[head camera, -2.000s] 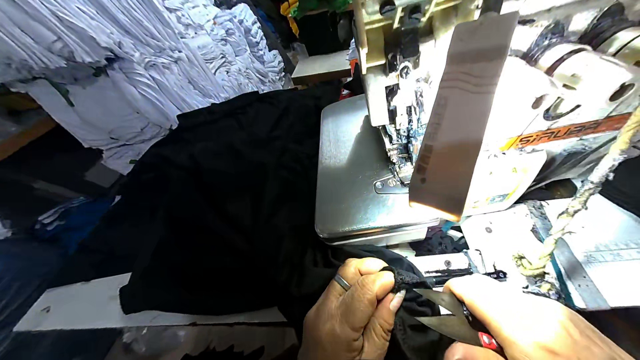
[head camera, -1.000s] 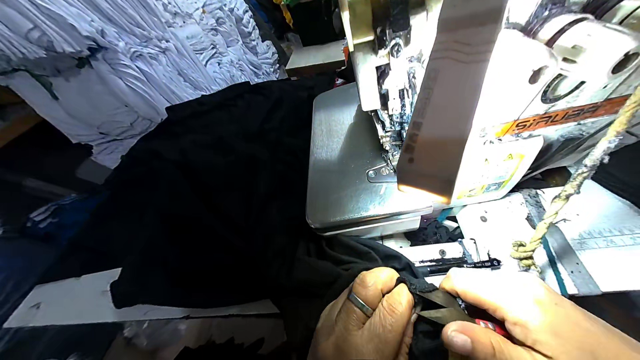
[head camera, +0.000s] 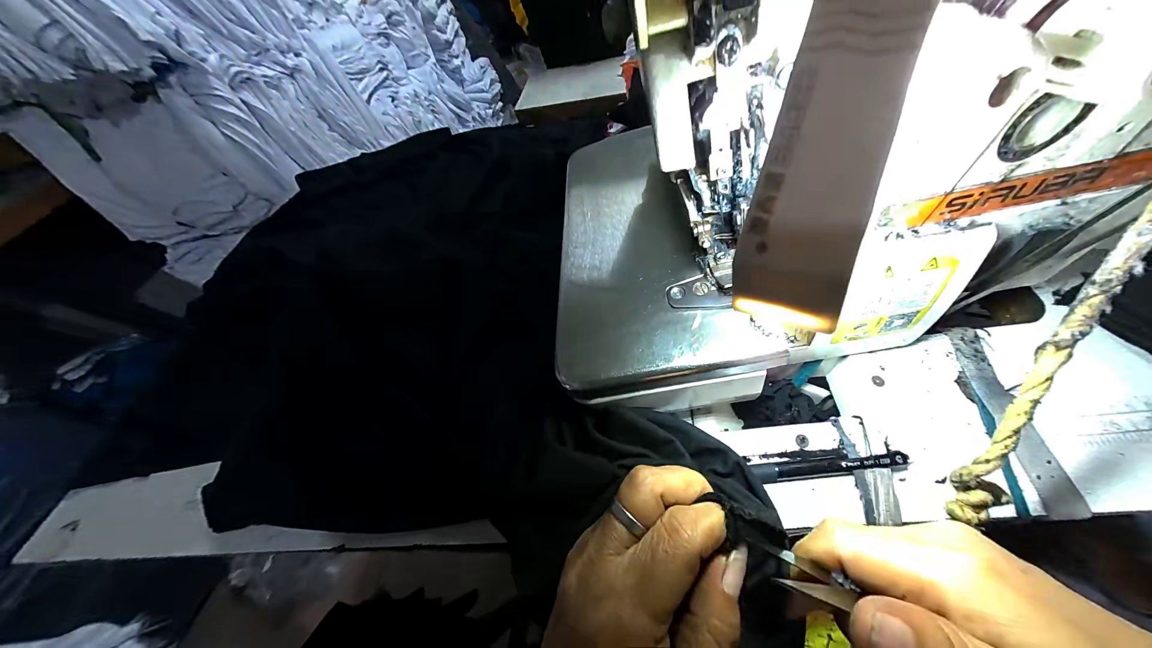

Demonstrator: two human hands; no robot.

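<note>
My left hand [head camera: 652, 558], with a ring on one finger, pinches the gathered edge of a black cloth garment [head camera: 387, 333] low in the view. The garment spreads left from the machine across the table. My right hand [head camera: 927, 585] holds small metal thread snips [head camera: 814, 580], whose tips point left at the pinched edge. The blades stand slightly apart; whether they touch the fabric I cannot tell. Above my hands is a Siruba sewing machine [head camera: 1035, 193] with a polished metal bed plate [head camera: 621, 306] and its needle area lit.
A pile of white fabric pieces [head camera: 360, 81] lies at the upper left. A twisted yellowish rope [head camera: 1053, 360] hangs at the right. A black pen [head camera: 837, 465] lies on the table just above my right hand. A flat grey strip [head camera: 828, 153] hangs in front of the machine head.
My left hand keeps its pinch on the black cloth. The snips have moved slightly and more of their blades shows than one second ago.
</note>
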